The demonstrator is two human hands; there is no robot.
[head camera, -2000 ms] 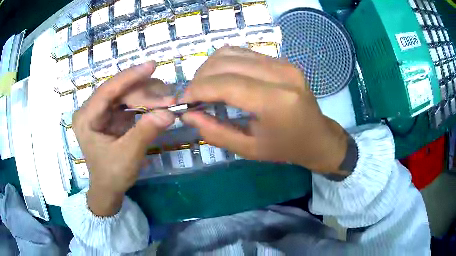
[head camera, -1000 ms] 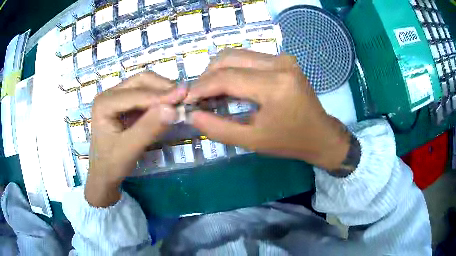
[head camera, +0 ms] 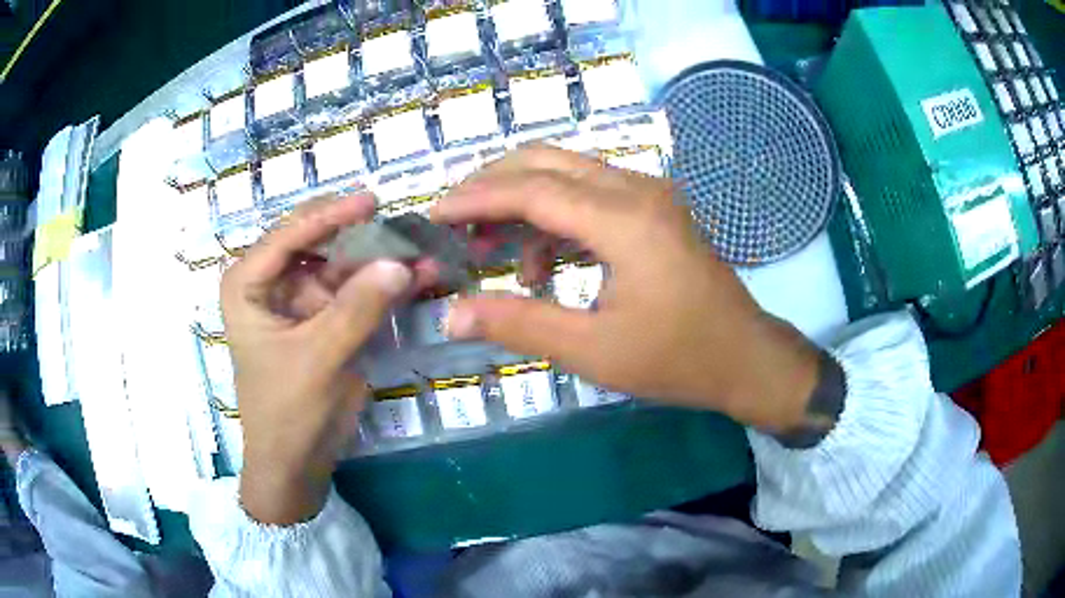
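A matt dark-grey flat piece (head camera: 380, 241), perhaps an adhesive pad, is pinched between the thumb and fingers of my left hand (head camera: 310, 310). It looks bent, and its darker part reaches toward my right hand (head camera: 619, 269). My right hand's thumb and index finger are apart around that end; whether its other fingers touch the piece is hidden. No pouch cell can be made out in my hands. Below them lies the clear cell tray (head camera: 491, 423), with rows of white-labelled cells (head camera: 461, 404) with amber edges.
Right of the tray is a round perforated grey disc (head camera: 751, 164), then a green box unit (head camera: 893, 129) with a black cable. A darker second tray (head camera: 1028, 129) is far right, above a red bin (head camera: 1022, 403). White liner sheets (head camera: 117, 386) lie left. Green mat (head camera: 561, 473) shows in front.
The small whitish piece between my fingertips no longer shows; a broader grey piece shows instead. My right thumb and index finger have spread apart. The scene has shifted slightly down and right in view.
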